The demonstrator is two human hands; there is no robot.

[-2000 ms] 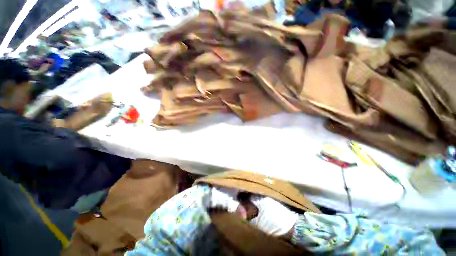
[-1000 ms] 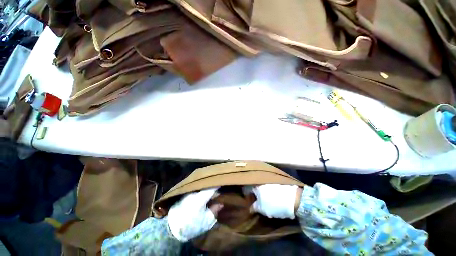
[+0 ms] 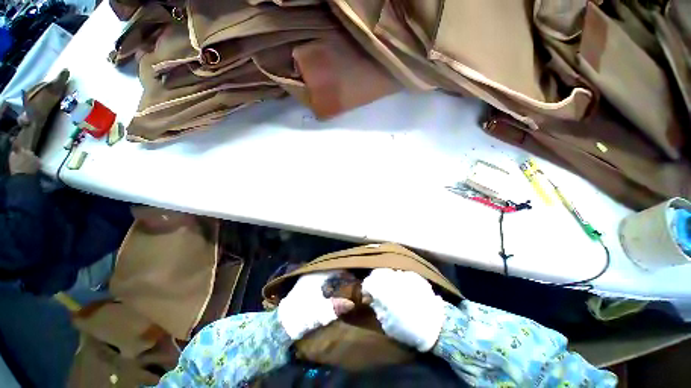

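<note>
A brown bag body (image 3: 341, 342) lies open in my lap, its tan-edged rim arching up near the table edge. My left hand (image 3: 309, 305), in a white glove with bare fingertips showing, is at the bag's opening and holds a dark brown part of it. My right hand (image 3: 401, 307), also in a white glove, is close beside it on the same part. The fingertips of both hands nearly meet and are partly hidden by the gloves and the bag. The exact part between them is too blurred to name.
A white-covered table (image 3: 303, 174) bears a large heap of brown bags (image 3: 485, 53). Red-handled snips (image 3: 492, 203), a yellow stick (image 3: 532, 178), a green-ended tool (image 3: 587, 226) and a whitish tub (image 3: 644, 236) lie to the right. A red pot (image 3: 98, 119) and another person's hand (image 3: 24, 159) are left.
The head view has tilted and shifted since the earlier frames. My hands have come closer together inside the bag opening, and the right glove now shows its back more.
</note>
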